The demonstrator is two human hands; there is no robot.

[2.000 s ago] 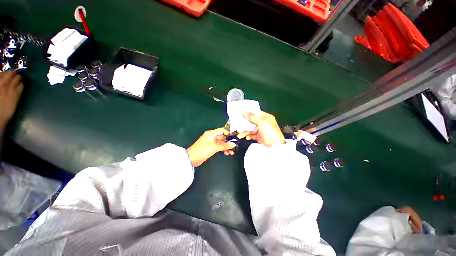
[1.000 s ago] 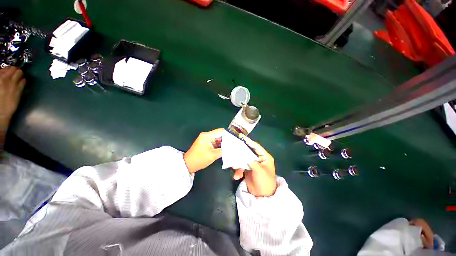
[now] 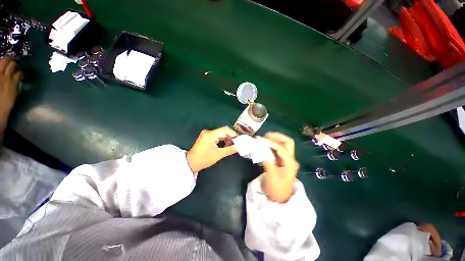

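My right hand (image 3: 280,165) holds a white wiping cloth (image 3: 253,149), bunched between my two hands. My left hand (image 3: 210,149) has its fingers closed on a small dark part (image 3: 225,143) at the cloth's left edge; the part is mostly hidden by fingers and cloth. The solvent bottle (image 3: 250,120) stands just beyond my hands with its neck open. Its round whitish cap (image 3: 247,92) is flipped back on the far side.
Black tray of wipes (image 3: 157,50), second black box (image 3: 52,45) and a cluster of round parts (image 3: 87,65) are at left. Several round parts (image 3: 346,176) lie right, near the metal post (image 3: 392,114). Coworkers' hands (image 3: 7,89) show at both sides.
The cloth, over the bottle mouth two seconds ago, came down towards me and is now bunched between my hands. My right hand has turned and risen slightly since one second ago.
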